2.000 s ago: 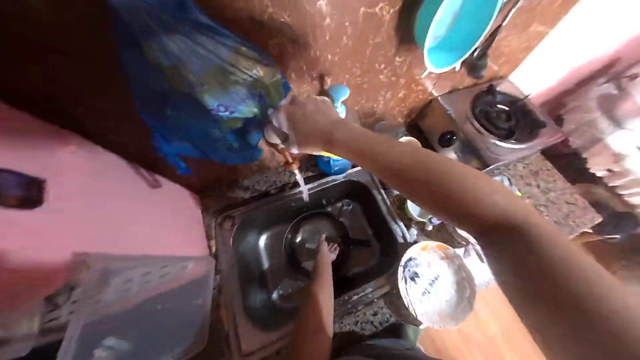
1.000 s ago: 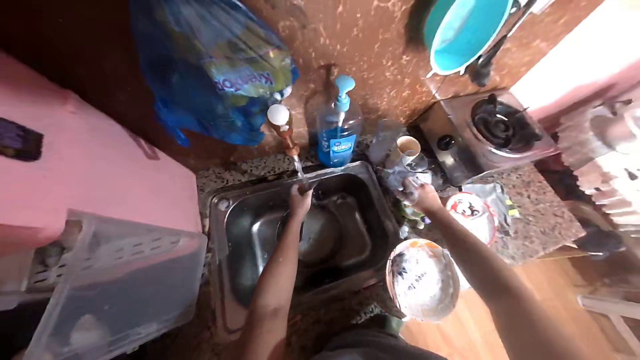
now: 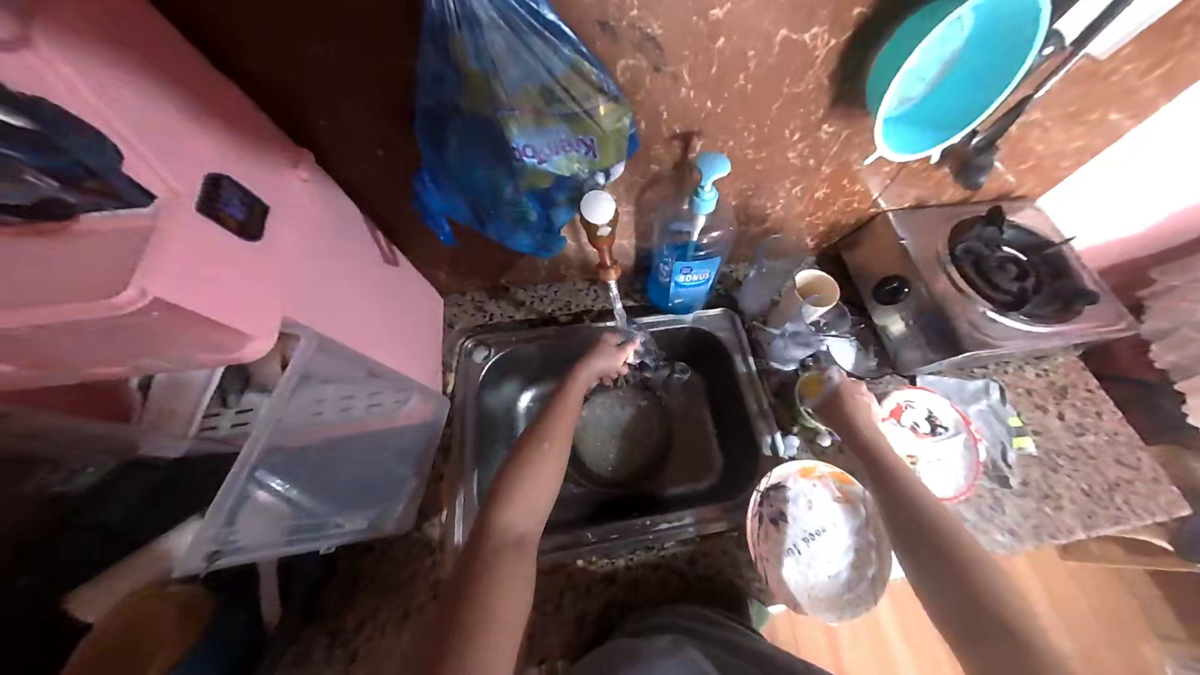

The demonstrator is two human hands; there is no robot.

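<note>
Water runs from the faucet over my left hand, which is curled in the stream above the steel sink; something clear and glassy shows at its fingers, too blurred to name. Below it, a round pan or lid lies in the basin. My right hand is on the counter right of the sink, at a small yellowish cup or sponge; its exact hold is unclear. Beside it sit glasses and a beige cup. A soapy bowl stands near the sink's front right corner.
Behind the sink stands a blue dish-soap pump bottle. A blue plastic bag hangs at the wall. A gas stove and a red-rimmed plate are at right. On the left is a pink cabinet with its clear door swung out.
Two seconds ago my right hand was at the faucet; it has moved right, to the items beside the sink. My left hand has risen from the pan into the running water.
</note>
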